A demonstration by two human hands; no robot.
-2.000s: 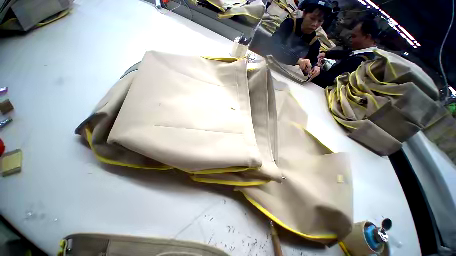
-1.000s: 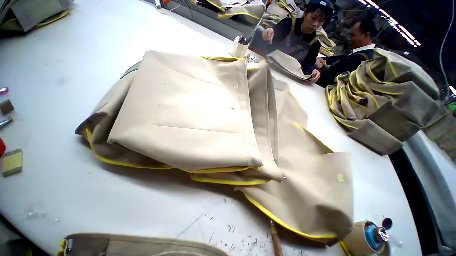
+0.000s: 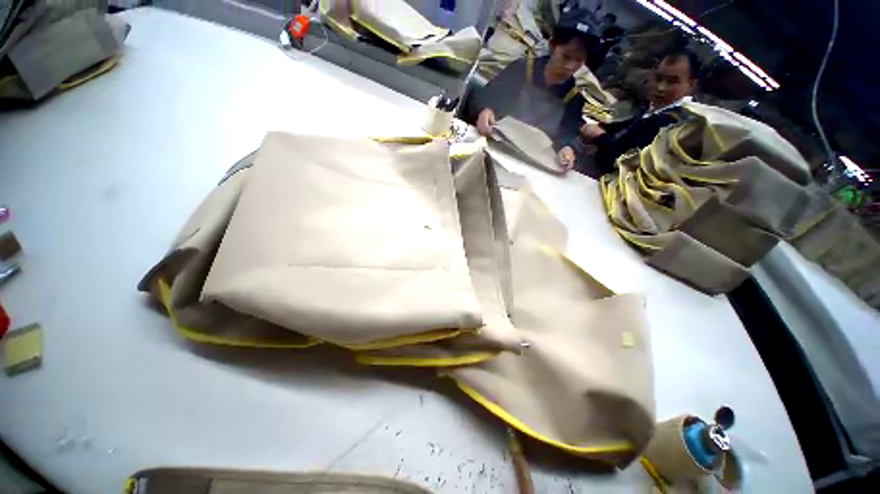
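Observation:
Neither of my hands is in view. A beige bag body with yellow edge trim [image 3: 338,232] lies on the white table in front of me, its stitched panel facing up. Another beige bag piece [image 3: 579,367] lies partly under it and spreads to the right, with a small yellow patch on it. The curved rim of a further beige bag [image 3: 280,482] shows at the bottom edge of the picture; the rest of it is cut off.
A roll with a blue bottle [image 3: 700,444] stands at lower right, near a brown stick [image 3: 521,465]. A yellow-tan block [image 3: 23,349] lies at left. Heaped bags [image 3: 714,183] lie at right. Two people are at the table's far side, one holding a beige piece [image 3: 526,145].
The view has shifted slightly, so the table's things appear a little lower and further left. The person across the table now holds the beige piece with both hands. The bags in front lie unchanged.

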